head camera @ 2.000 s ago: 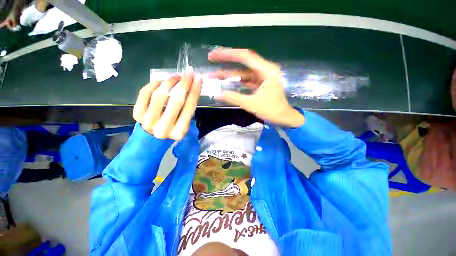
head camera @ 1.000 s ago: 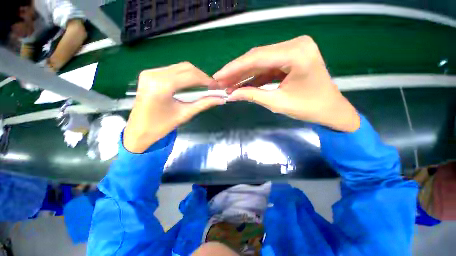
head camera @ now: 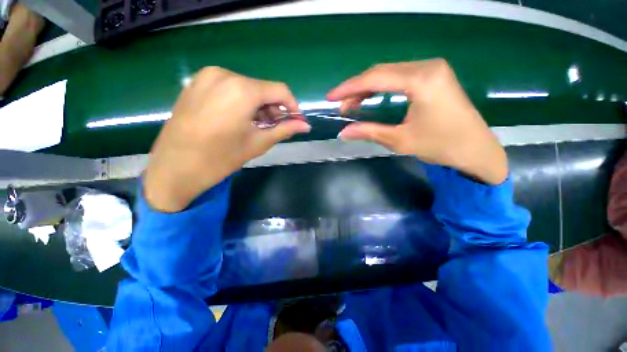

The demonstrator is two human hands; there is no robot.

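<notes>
My left hand [head camera: 213, 130] pinches a thin, glossy, nearly edge-on clear piece [head camera: 323, 115], which looks like film, above the green belt. The piece reaches across the gap towards my right hand [head camera: 436, 113]. The thumb and fingers of my right hand are apart around its far end, and no grip shows. Part of the piece is hidden behind my left fingers. Glossy clear film sheets [head camera: 275, 254] lie on the dark green worktop between my forearms, with strong glare.
A whitish bottle [head camera: 38, 207] and white wipes [head camera: 106, 216] in a crinkled clear bag stand at left. White paper [head camera: 34, 117] and a black tray [head camera: 172, 12] lie beyond the rail. Another person's arm [head camera: 17, 45] shows upper left; a reddish sleeve [head camera: 615, 247] shows at right.
The view has shifted, and the bottle and wipes show farther left. My hands have moved from over the worktop to over the belt. My right fingers were at the piece and are now apart.
</notes>
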